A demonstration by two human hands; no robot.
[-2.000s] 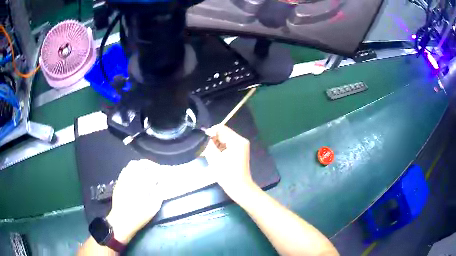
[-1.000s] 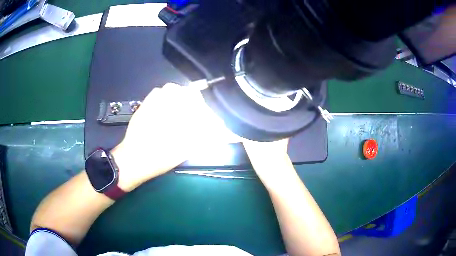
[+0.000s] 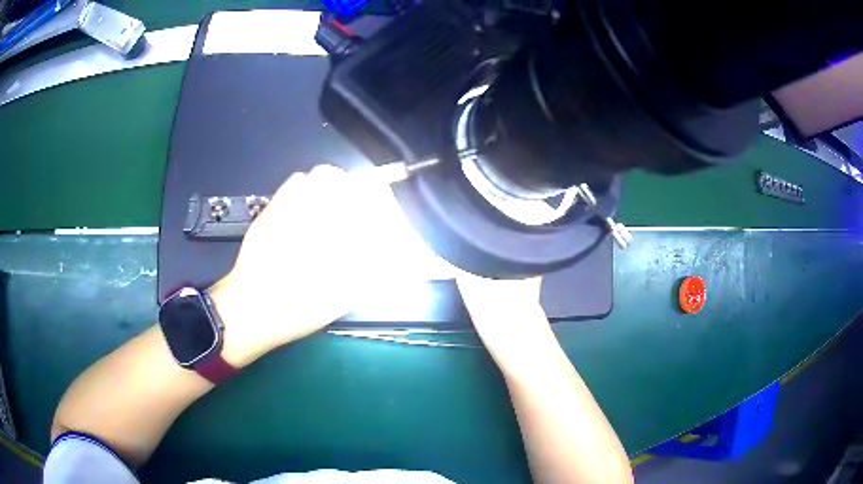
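The metal strip fixture (image 3: 216, 227) lies on the black pad (image 3: 255, 123), its left end with two small round parts showing. My left hand (image 3: 308, 246) covers the rest of it; its fingers are washed out by glare, so what it holds cannot be told. My right hand (image 3: 487, 284) reaches in under the microscope ring light (image 3: 492, 222); only its wrist side shows, and its fingers and any tool are hidden. A bright white area lies between the hands at the pad's front.
The black microscope (image 3: 606, 95) fills the upper right, low over my hands. A red cap (image 3: 693, 295) lies on the green mat (image 3: 378, 406) right of the pad. A short slotted strip (image 3: 781, 187) lies far right. A blue stool (image 3: 748, 425) stands beyond the bench edge.
The head view has moved in closer over the pad since two seconds ago. The right hand and thin stick, visible then beside the ring light, have become largely hidden. Little differs from one second ago.
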